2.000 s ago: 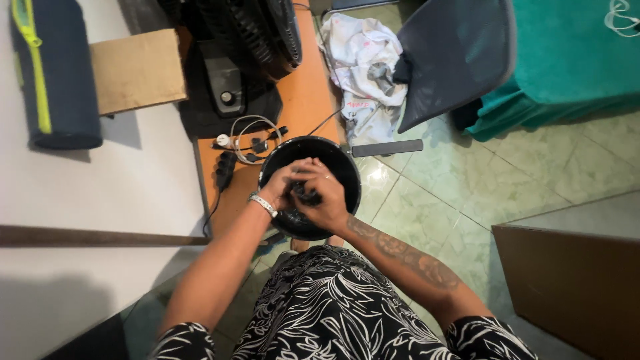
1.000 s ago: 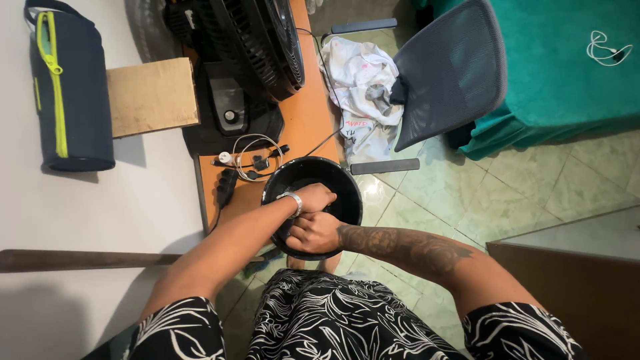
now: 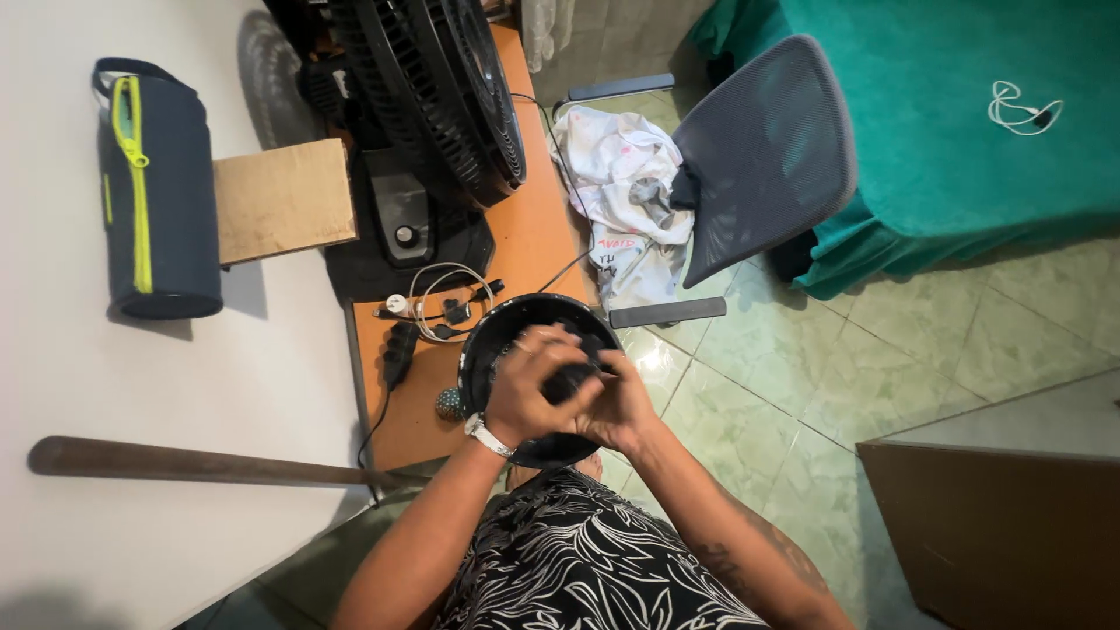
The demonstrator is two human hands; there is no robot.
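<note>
A round black basin (image 3: 477,350) stands below my chest, at the edge of the orange wooden desk. Over it, my left hand (image 3: 538,385), with a white watch at its wrist, curves around a dark, rounded, wet-looking lump (image 3: 569,381). My right hand (image 3: 619,398) cups the same lump from the right and below. Its material cannot be told. Both hands are slightly blurred, and they cover much of the inside of the basin.
A black fan (image 3: 437,96), a white cable (image 3: 455,271) and a black power strip (image 3: 400,353) are on the orange desk (image 3: 420,429). A mesh office chair (image 3: 761,157) bears white cloth (image 3: 634,175). A pencil case (image 3: 171,192) lies left; a green-covered bed (image 3: 945,175) stands right.
One second ago both hands were lower in the basin as fists, wrists close together. They have since come apart a little and now cup the dark lump between them.
</note>
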